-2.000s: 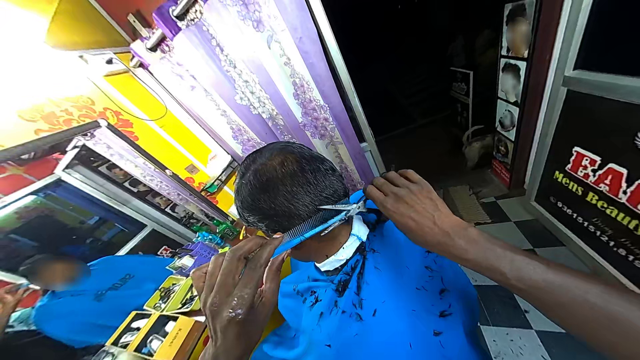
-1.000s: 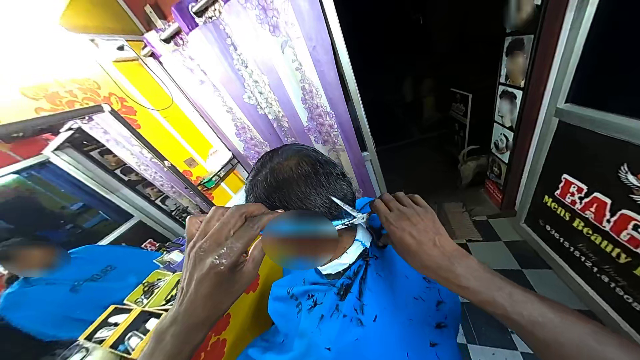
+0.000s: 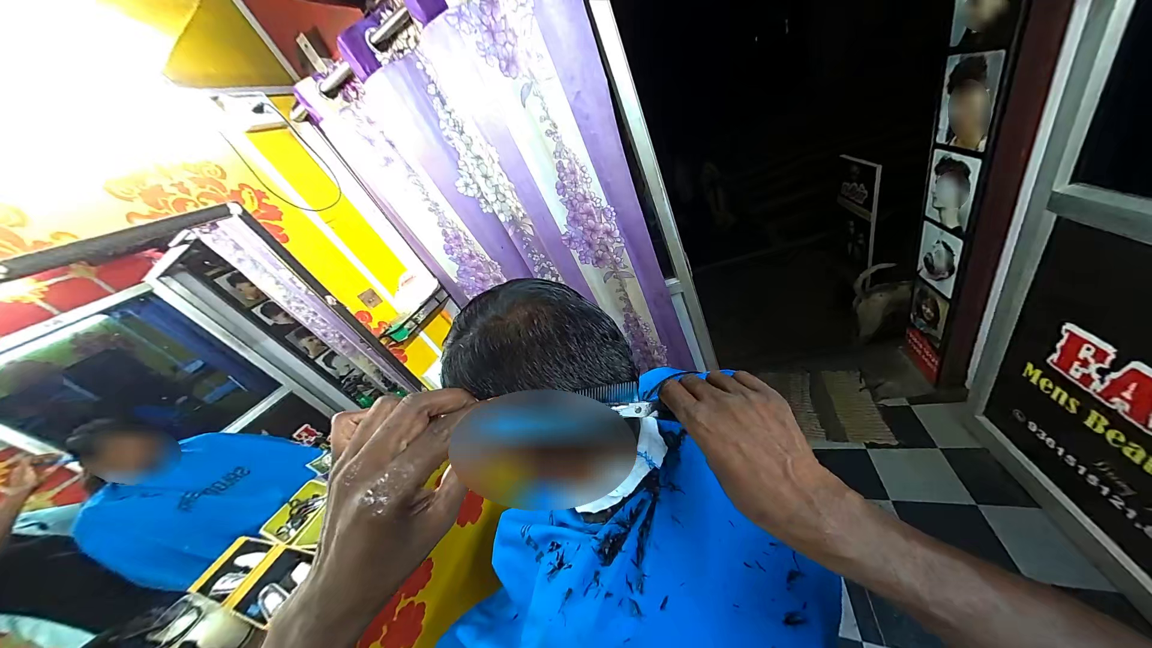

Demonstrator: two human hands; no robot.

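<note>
A seated person's head with short dark hair [image 3: 540, 337] is at the centre, seen from behind. My left hand [image 3: 387, 486] is raised on the left, its fingers pinched on a comb whose near part a blurred patch hides. The comb's dark teeth [image 3: 608, 392] show at the hair's lower edge. Scissors [image 3: 635, 409] lie close along the comb, held in my right hand [image 3: 729, 418] on the right side of the neck. A white neck strip [image 3: 643, 463] circles the collar, and dark hair clippings lie over the blue cape [image 3: 684, 558].
At left stands a large mirror [image 3: 135, 351] reflecting a caped person. Below it are yellow-edged trays [image 3: 247, 576] with clippers and tools. A purple floral curtain [image 3: 540, 162] hangs behind the head. To the right are a dark doorway, a mat [image 3: 837, 405] and a checkered floor [image 3: 954, 486].
The scissors' blades stood apart in the earlier frames and now lie close to the comb. My left hand has moved up and left since the first frame, and the comb slants less.
</note>
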